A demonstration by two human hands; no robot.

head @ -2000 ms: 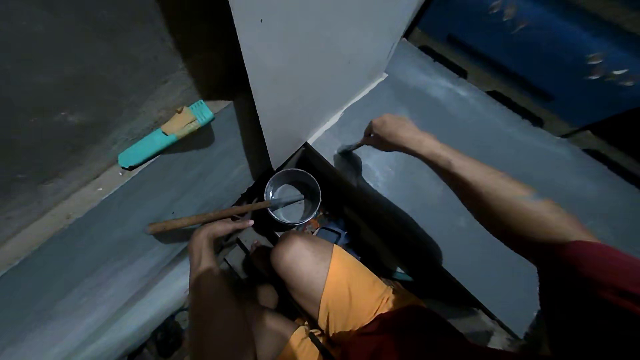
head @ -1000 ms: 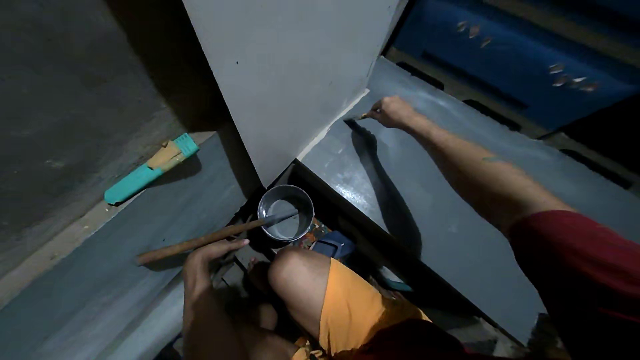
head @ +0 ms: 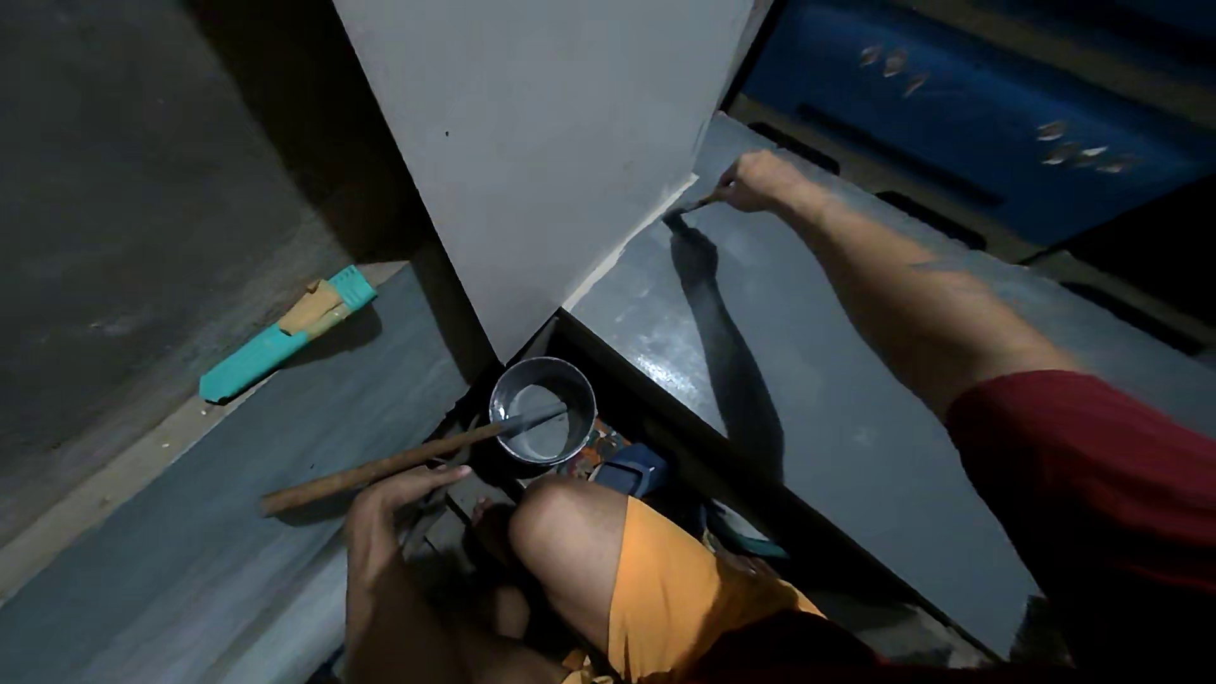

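Note:
My right hand [head: 753, 180] is closed around the handle of a paintbrush [head: 686, 209], whose dark bristles touch a grey painted surface [head: 817, 380] beside the pale edge of a light grey panel. At lower left, my left hand [head: 404, 489] is partly spread near a wooden stick [head: 380, 467]; I cannot tell whether its fingers touch the stick. The stick's grey-coated end lies across the mouth of a metal can [head: 497, 399] that has grey paint [head: 541, 432] inside.
An upright light grey panel [head: 570, 133] stands between two grey surfaces. A turquoise object [head: 252, 366] with tan tape lies on the left surface. Blue panels [head: 912, 114] are at the upper right. My bent knee is close to the can, beside a dark blue object [head: 632, 470].
The right hand with the brush has moved along the panel's base, away from the can, toward the far end of the pale edge. The left hand stays near the stick.

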